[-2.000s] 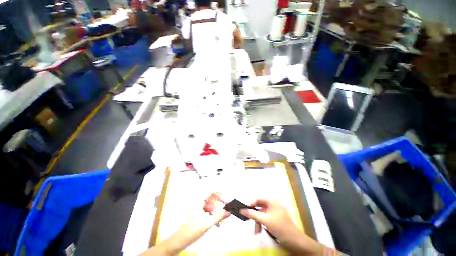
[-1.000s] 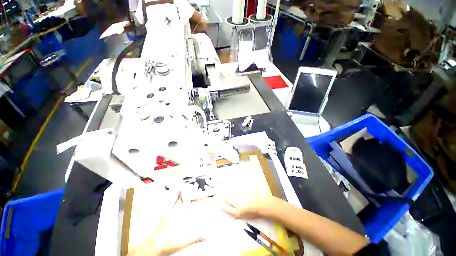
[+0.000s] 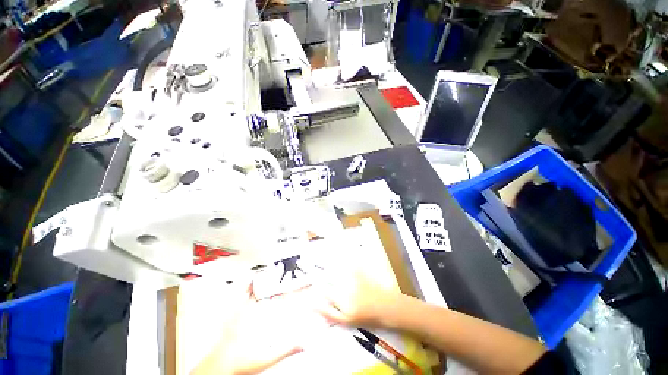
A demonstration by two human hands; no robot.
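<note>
My right hand point(image 3: 359, 299) lies over the white template point(image 3: 326, 355), its fingers by the front edge of the presser frame point(image 3: 282, 291) under the machine head. My left hand point(image 3: 249, 340) lies on the template at the lower left. Both hands are washed out by glare, so I cannot tell if they hold anything. A small dark shape point(image 3: 293, 268) shows inside the frame. Thread snips point(image 3: 392, 353) with an orange handle and dark blades lie near the template's lower right. White brand labels point(image 3: 432, 228) lie on the dark tabletop to the right.
The white machine head point(image 3: 176, 212) fills the upper left. A dark screen point(image 3: 457, 111) stands beyond the table. The right blue bin point(image 3: 546, 333) holds black and grey pieces, with a clear plastic bag point(image 3: 604, 340) beside it. The left blue bin point(image 3: 36, 322) is partly cut off.
Two seconds ago both hands held a small black piece above the template; it no longer shows in them. They have moved to the presser frame area. The view has shifted closer to the head.
</note>
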